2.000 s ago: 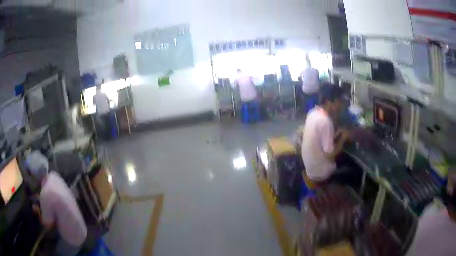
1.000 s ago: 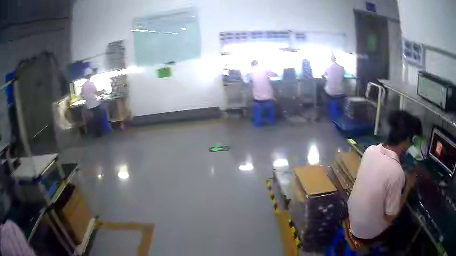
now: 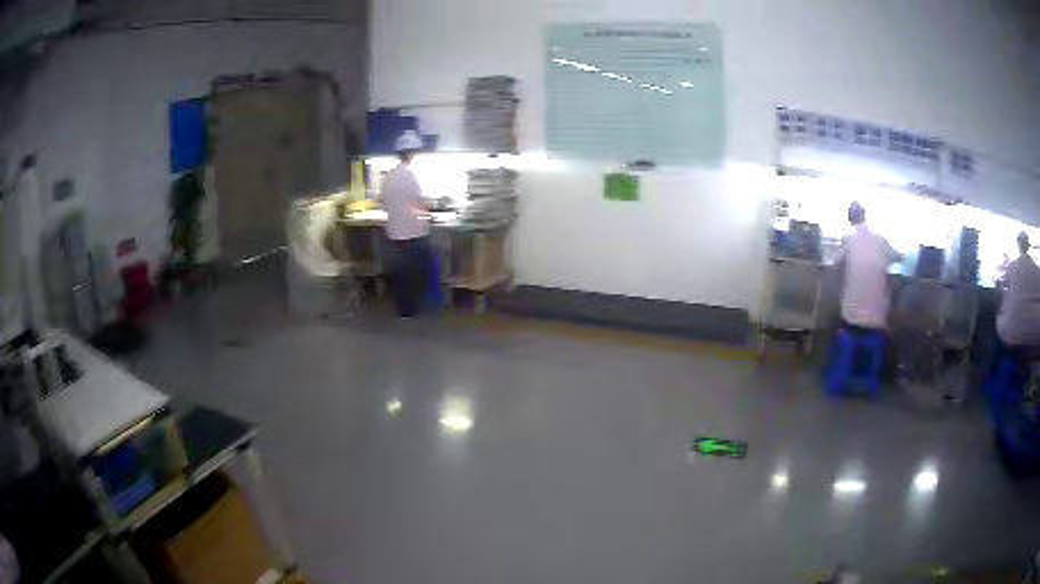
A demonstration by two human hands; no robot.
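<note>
Neither of my hands is in view. Nearest in front, at the lower left, is a bench (image 3: 205, 445) with a dark top and a light frame. A white-topped unit (image 3: 100, 394) stands on it, with a blue item (image 3: 128, 485) beneath the white top. A brown board or carton (image 3: 217, 538) is under the bench. The picture is blurred, so small items on the bench cannot be told.
Grey glossy floor (image 3: 547, 456) has a green floor marking (image 3: 720, 447). A person (image 3: 406, 211) stands at a lit bench by stacked trays (image 3: 492, 114). Another person (image 3: 867, 268) sits on a blue stool (image 3: 858, 363); a third (image 3: 1021, 291) is at the right edge. A red object (image 3: 136, 291) is far left.
The view has turned left and moved forward. The seated worker and tray stacks at the near right have left the picture. The doorway and red object at the far left now show.
</note>
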